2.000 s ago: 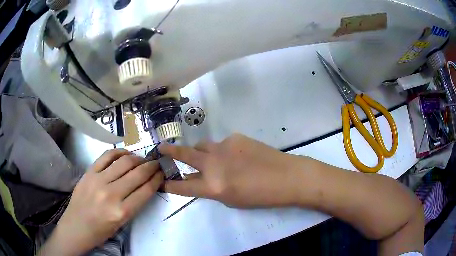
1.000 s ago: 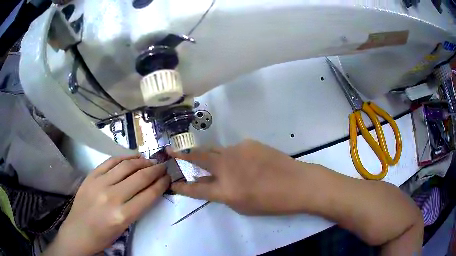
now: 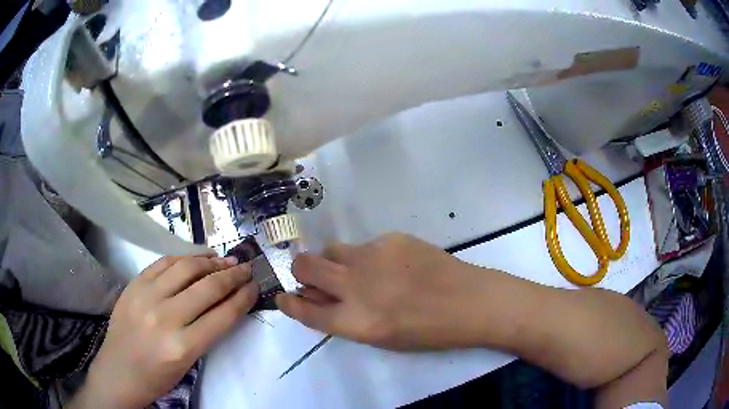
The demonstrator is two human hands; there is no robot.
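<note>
A small grey-brown fabric piece (image 3: 262, 275) with a dark edge lies just in front of the needle area, below the lower tension dial (image 3: 280, 229). My left hand (image 3: 177, 315) presses and holds its left side with the fingertips. My right hand (image 3: 380, 287) is at its right side, fingers bent, thumb and a fingertip close to the edge; whether they touch it is unclear. The needle itself is hidden behind the head of the white sewing machine (image 3: 416, 48). A slim dark metal tool (image 3: 305, 357) lies on the table, its upper end by my right hand.
Orange-handled scissors (image 3: 569, 192) lie right of the machine head on the bed. A small open box (image 3: 679, 204) of purple and metal items stands at far right. Grey-brown fabric (image 3: 56, 240) is heaped at left, with dark striped lining (image 3: 52, 343) below it.
My right fingertips have drawn back slightly from the top of the small piece, showing more of it. My left hand stays on it. The whole view has shifted a little.
</note>
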